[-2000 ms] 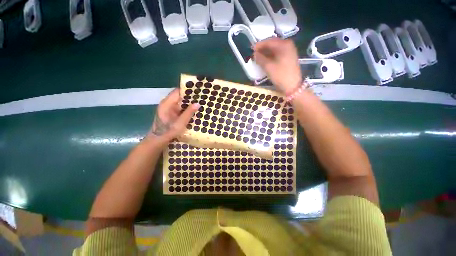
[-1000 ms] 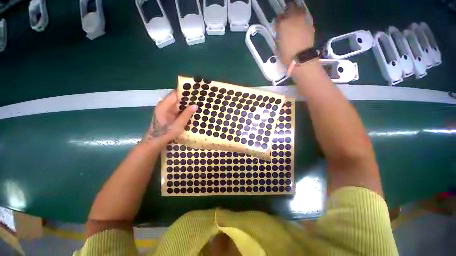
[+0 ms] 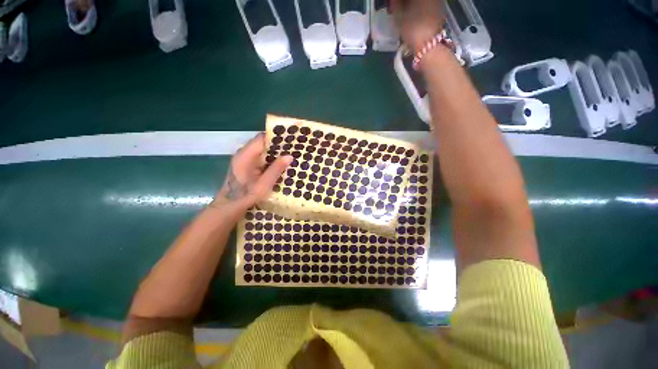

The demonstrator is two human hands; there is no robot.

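My left hand (image 3: 254, 175) holds the left edge of a cream-yellow sheet of black dots (image 3: 339, 169), thumb on top. This sheet is tilted over a larger dot sheet (image 3: 332, 252) lying on the green surface. My right hand (image 3: 418, 21) reaches to the top edge of the view, among the white plastic housings (image 3: 353, 30). It is blurred and its fingers are partly cut off, so what it touches is unclear. A white housing (image 3: 415, 85) lies partly hidden behind my right wrist.
More housings (image 3: 268, 45) stand in a row at the top. Two (image 3: 530, 113) lie at the right, beside a tight group (image 3: 588, 101). A curved white strip (image 3: 130, 144) crosses the green surface (image 3: 86, 230). A cardboard box (image 3: 40, 317) is at lower left.
My right hand has moved up and away, from near the sheet's top right to the top edge of the view. The housings have shifted right. My left hand still holds the sheet.
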